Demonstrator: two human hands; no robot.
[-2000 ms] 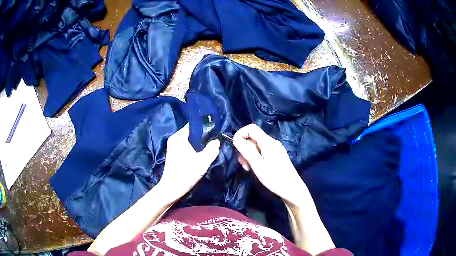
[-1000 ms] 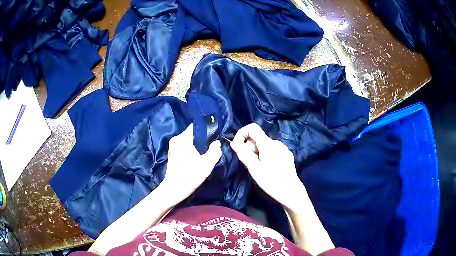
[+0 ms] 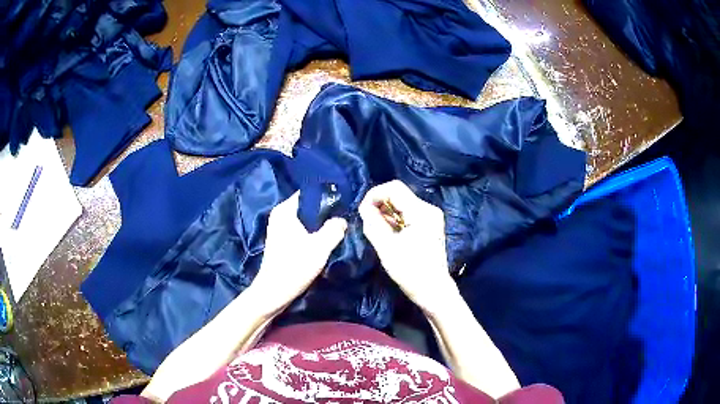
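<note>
A navy jacket (image 3: 213,229) lies spread in front of me, its shiny creased lining mostly up and matte navy cloth at its left and right ends. My left hand (image 3: 304,241) grips the curved matte neck edge (image 3: 316,177), near a tiny pale label (image 3: 332,188). My right hand (image 3: 406,233) is curled just right of it, fingertips close to the fabric. Small yellowish thread snips (image 3: 390,214) show in the right palm; their tips are hidden.
Another navy jacket (image 3: 229,87) lies beyond. Dark garments are heaped at far left (image 3: 95,79) and far right. White paper (image 3: 39,213) with a pen (image 3: 27,197) lies left. A blue bin (image 3: 667,292) holding navy cloth stands lower right. The brown table (image 3: 624,118) has a curved edge.
My right hand has moved slightly up and its fingers have closed in more. The thin dark tip seen between the hands earlier no longer shows. The neck edge has shifted slightly in my left hand.
</note>
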